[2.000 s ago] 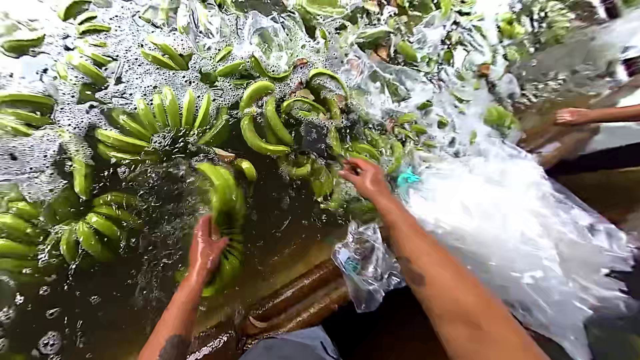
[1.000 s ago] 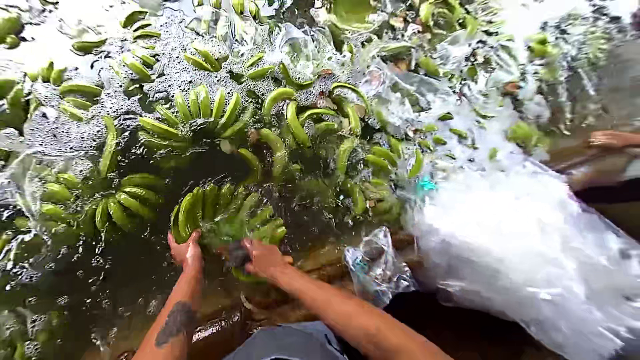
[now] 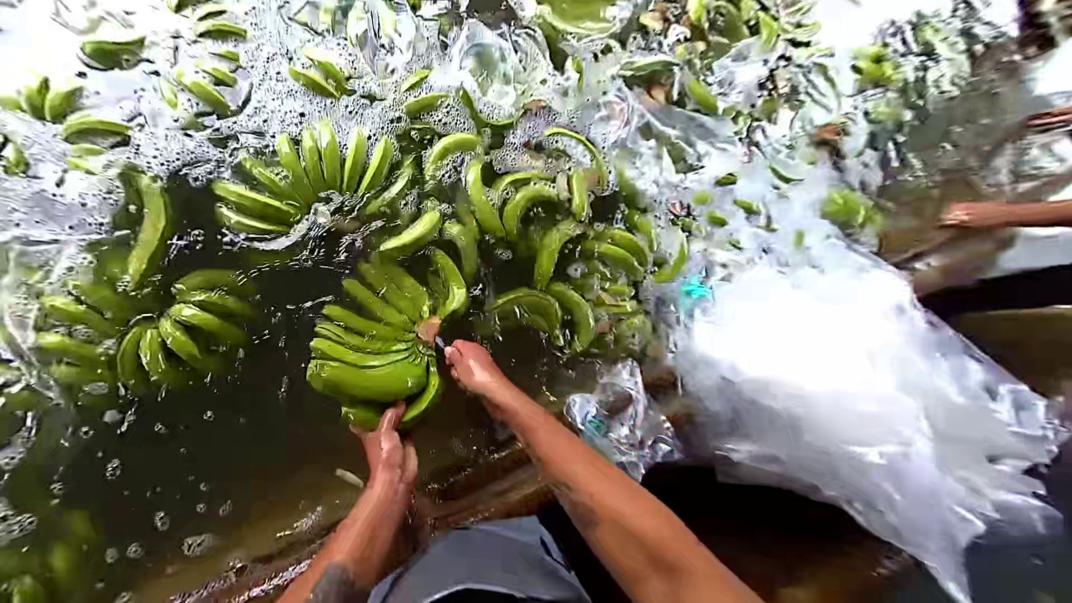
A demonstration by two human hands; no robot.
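A hand of green bananas is at the middle left in the water, its cut crown facing right. My left hand grips its lower fruit from below. Close to the crown, my right hand is closed around a small tool, of which only a short tip shows; its kind cannot be told. More green banana hands float around: one with upright fruit above, one to the left, and loose clusters to the upper right.
White translucent plastic sheeting spreads over the right side. A crumpled clear plastic bag lies on the wet tank edge. Foam and plastic film float among bananas at the back. Another person's hand reaches in from the right.
The banana hand held low in both hands one second ago is now turned, its crown to the right. My right hand has moved from its lower fruit to beside the crown.
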